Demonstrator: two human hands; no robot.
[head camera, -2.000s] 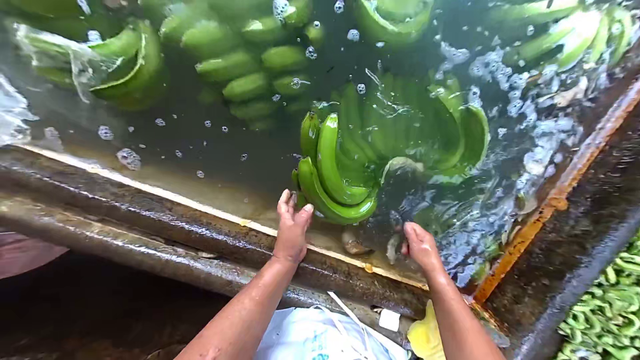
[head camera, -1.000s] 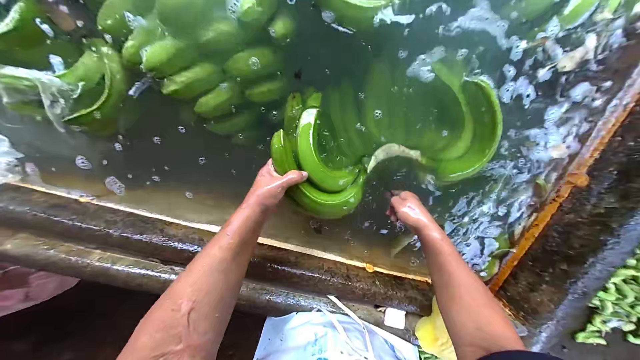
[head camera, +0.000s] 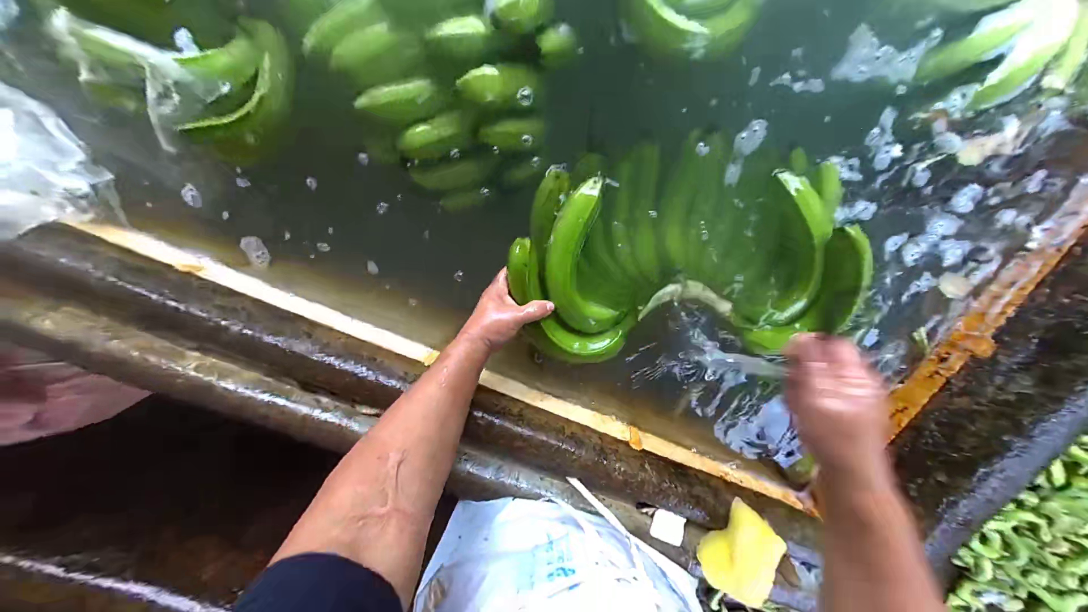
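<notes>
A large hand of green bananas floats partly under water near the tank's front edge, its pale cut crown facing me. My left hand grips the outer bananas at its left end, thumb on top. Blurred by motion, my right hand is over the water just below the right end of the bunch; its fingers are hidden, and whether it touches the fruit or holds anything I cannot tell. Water splashes between the two hands.
More green bananas float farther back, with others at the back right. Clear plastic lies at the left. Along the tank's wet rim are a white sack and a yellow piece. Small green pieces pile up at lower right.
My left hand has gone from open beside the bananas to gripping their left end. My right hand has moved right, toward the other end of the bunch.
</notes>
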